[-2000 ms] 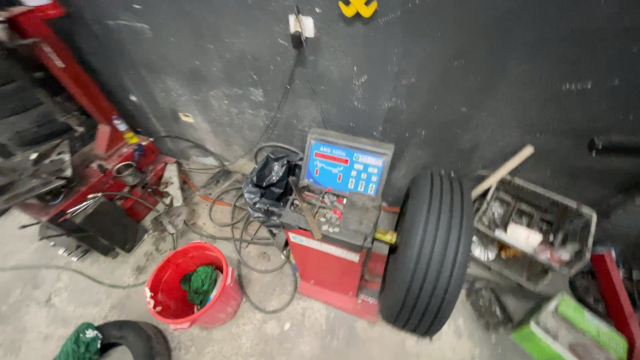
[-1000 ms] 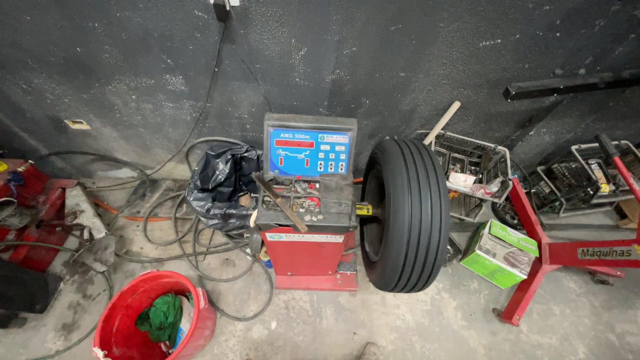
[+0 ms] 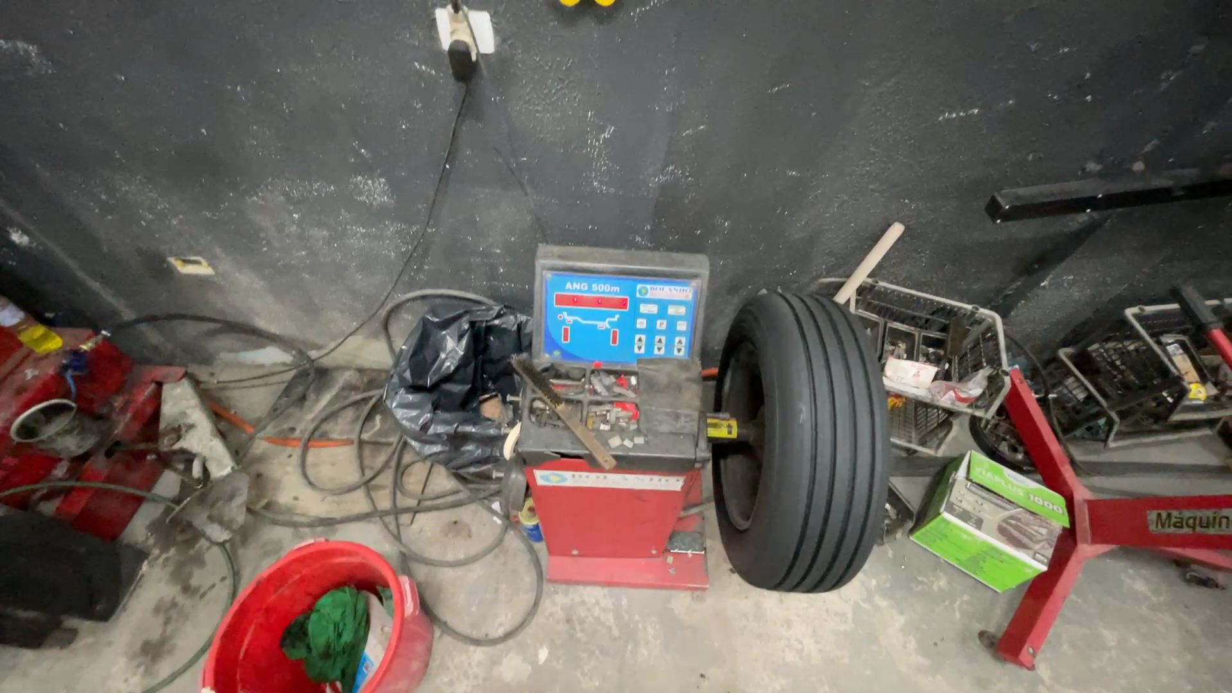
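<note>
Neither of my hands shows in the head view. A red wheel balancer [image 3: 608, 520] stands against the dark wall, its blue control panel [image 3: 619, 318] facing me. On its shaft, to the right of the cabinet, is a wheel with a black ribbed tire [image 3: 828, 443]. The balancer's top tray holds small wheel weights [image 3: 606, 412] in compartments, and a wire brush [image 3: 566, 414] lies slantwise across them. Left of the cabinet sits a black plastic bag [image 3: 448, 375] with its mouth open.
A red bucket [image 3: 414, 616] with a green cloth [image 3: 332, 635] stands at front left. Hoses [image 3: 452, 558] loop over the floor. Red machinery [image 3: 87, 481] is at the left. Wire baskets [image 3: 982, 322], a green box [image 3: 991, 525] and a red metal stand [image 3: 1059, 491] stand on the right.
The view has shifted; the balancer, the wheel on it and the bucket show no plain change. No hand appears in the earlier frames either.
</note>
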